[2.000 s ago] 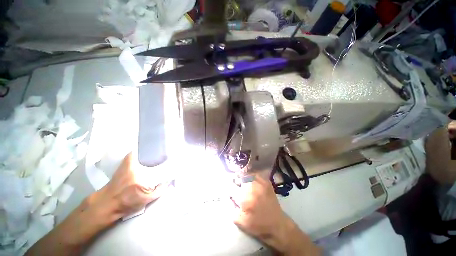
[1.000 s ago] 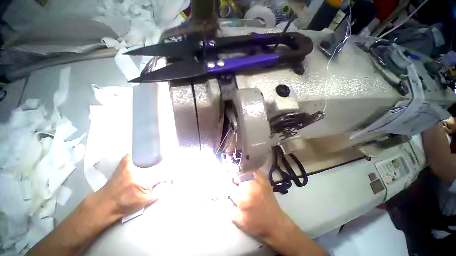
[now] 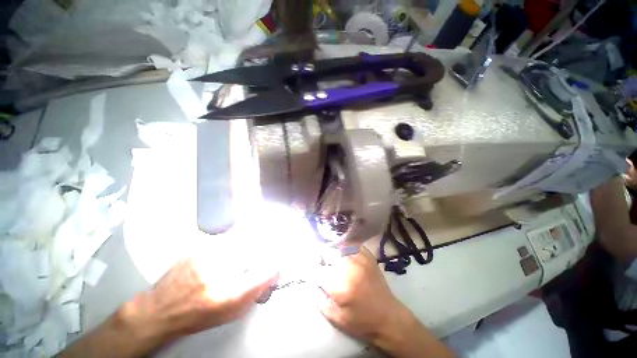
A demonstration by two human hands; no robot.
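A cream speckled sewing machine (image 3: 489,115) stands right of centre, its needle area lost in white glare. My left hand (image 3: 209,290) lies left of the needle area, fingers stretched toward the glare. My right hand (image 3: 356,287) is just below the machine head, fingers curled. White fabric (image 3: 164,203) lies beyond my left hand, under and beside a grey plate (image 3: 214,175), and runs into the glare. The glare hides my fingertips and whether they grip the fabric. Thread snips (image 3: 349,96) with a purple handle lie on the machine head.
A heap of white pieces (image 3: 59,238) lies on the table at left. Black scissor handles (image 3: 408,241) show under the machine arm. A control panel (image 3: 555,241) is at right. White cloth, a tape roll (image 3: 367,28) and cones are behind. Another person's arm (image 3: 614,217) is at the right edge.
My left hand has moved right and toward me, its fingers straighter and closer to my right hand. The white fabric by the grey plate has shifted. My right hand is almost unmoved.
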